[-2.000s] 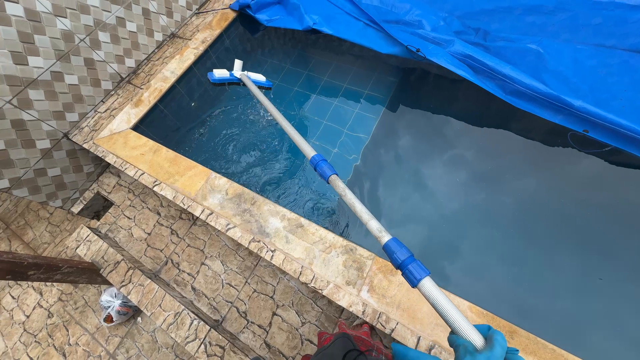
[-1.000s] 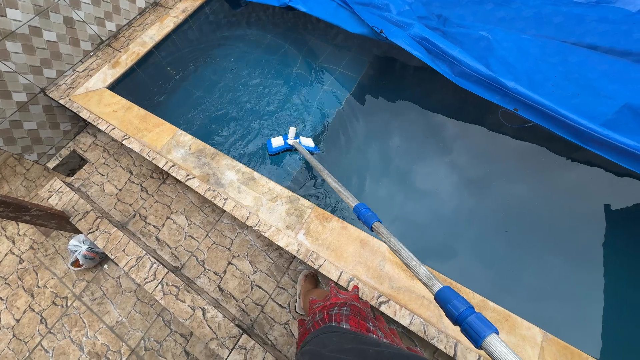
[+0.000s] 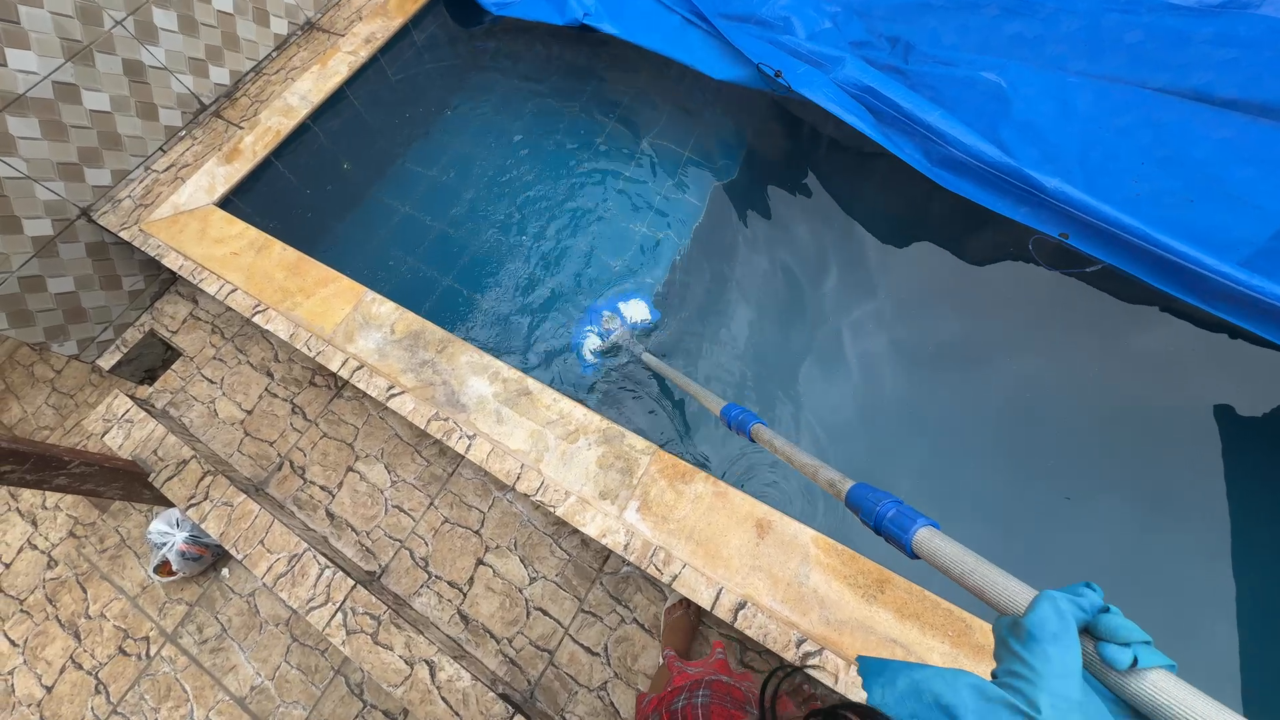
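My left hand (image 3: 1050, 640), in a light blue rubber glove, is closed around a telescopic pool pole (image 3: 975, 570) at the lower right. Its fingers curl up on the far side of the ribbed shaft. My right hand is out of the picture. Blue collars join the sections of the pole, which slants up and left into the pool water (image 3: 500, 230). At its far end, a blue and white pool vacuum head (image 3: 615, 325) lies under the rippled surface, right of the pool's near edge.
Yellowish stone coping (image 3: 480, 400) borders the pool. A blue tarp (image 3: 1000, 90) covers the upper right. Stone-patterned paving (image 3: 380, 500) holds a step, a square opening (image 3: 145, 358), a wooden post (image 3: 75, 470) and a tied plastic bag (image 3: 180, 545). My foot (image 3: 680, 627) stands beside the coping.
The vacuum head has moved from near the far left corner towards me and to the right. My gloved left hand, out of frame a second ago, is back in view on the pole.
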